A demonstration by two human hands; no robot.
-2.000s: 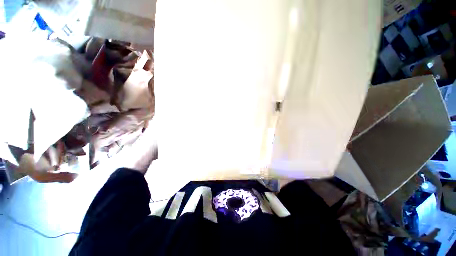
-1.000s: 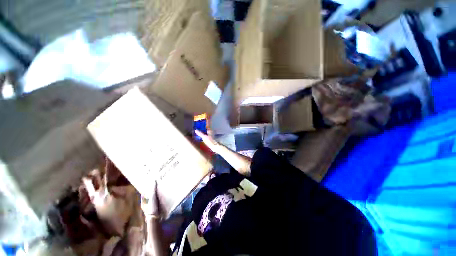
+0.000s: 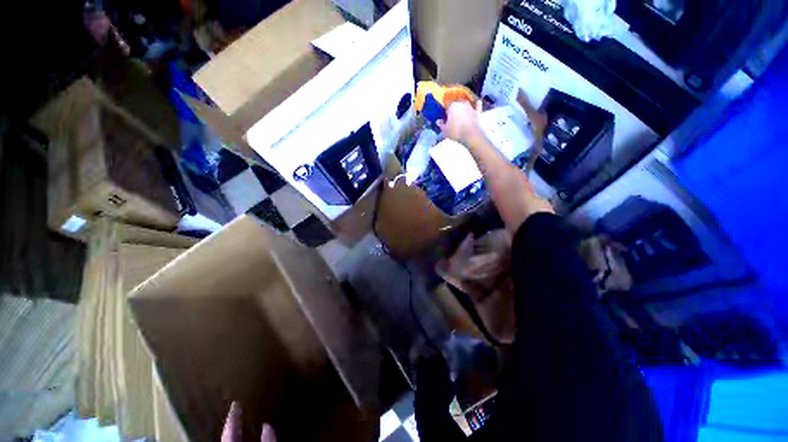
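My right hand [image 3: 460, 123] reaches far forward and is closed around a blue-and-orange hand tool [image 3: 430, 105]. The tool is just above an open carton [image 3: 406, 226] that holds a white bottle [image 3: 420, 155], white labels or papers [image 3: 456, 164] and dark-blue items. Only some fingertips of my left hand [image 3: 233, 425] show at the bottom edge, in front of a large open brown carton [image 3: 225, 319]. The rest of that hand is cut off, so its hold cannot be told.
Wine Cooler product boxes [image 3: 553, 112] stand at the right, with a blue cover [image 3: 734, 164] beyond. A white printed panel [image 3: 341, 121] stands ahead. Flattened cartons [image 3: 108, 328] and a closed carton [image 3: 112, 164] are at left. A cable [image 3: 406, 268] and crumpled brown paper [image 3: 479, 268] lie centrally.
The view has swung right. The printed carton near my left hand is out of view. My right arm now extends forward over the carton of supplies, with the blue-and-orange tool in hand.
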